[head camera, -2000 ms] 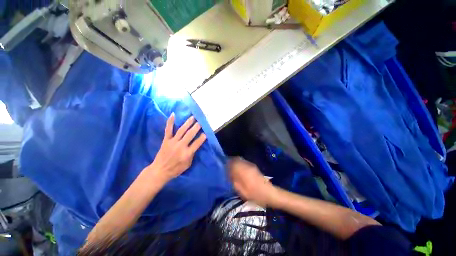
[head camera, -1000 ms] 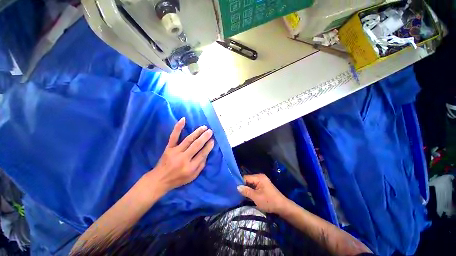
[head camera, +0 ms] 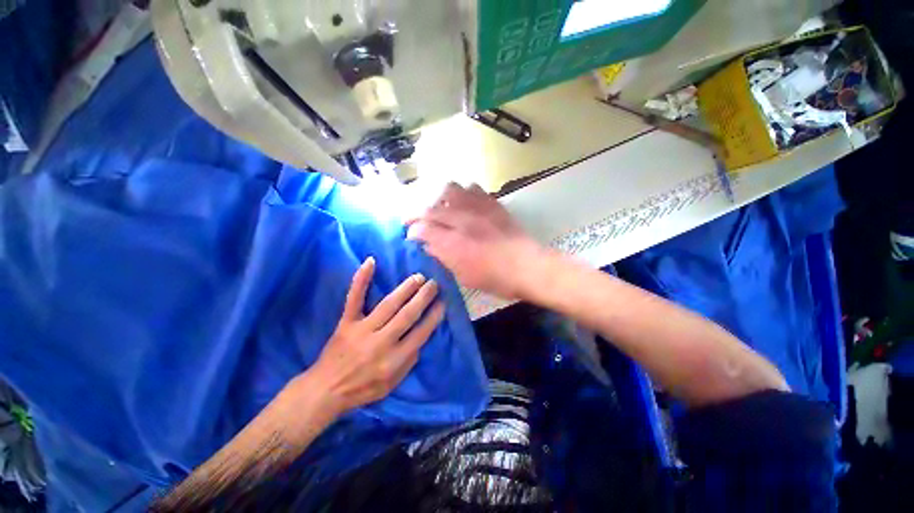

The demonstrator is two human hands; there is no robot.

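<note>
A blue garment (head camera: 231,301) lies over the table's left part and hangs towards the lap. My left hand (head camera: 376,346) rests flat on it with fingers apart, below the needle area. My right hand (head camera: 461,235) is at the garment's right edge close to the needle; its fingertips are bent onto the folded edge near the glare. The cream sewing machine head (head camera: 331,80) with a green panel (head camera: 541,50) stands above. The needle lamp's white glare (head camera: 406,195) hides the needle and presser foot.
Dark thread snips (head camera: 503,124) lie on the machine bed. A yellow-edged box (head camera: 742,120) of white scraps stands at the upper right, a thin tool (head camera: 666,124) beside it. A printed scale (head camera: 641,215) marks the table's front strip. More blue cloth (head camera: 772,281) hangs right.
My right hand has moved from the lower hem up to the edge beside the needle. My left hand stays flat on the cloth. The view has shifted slightly.
</note>
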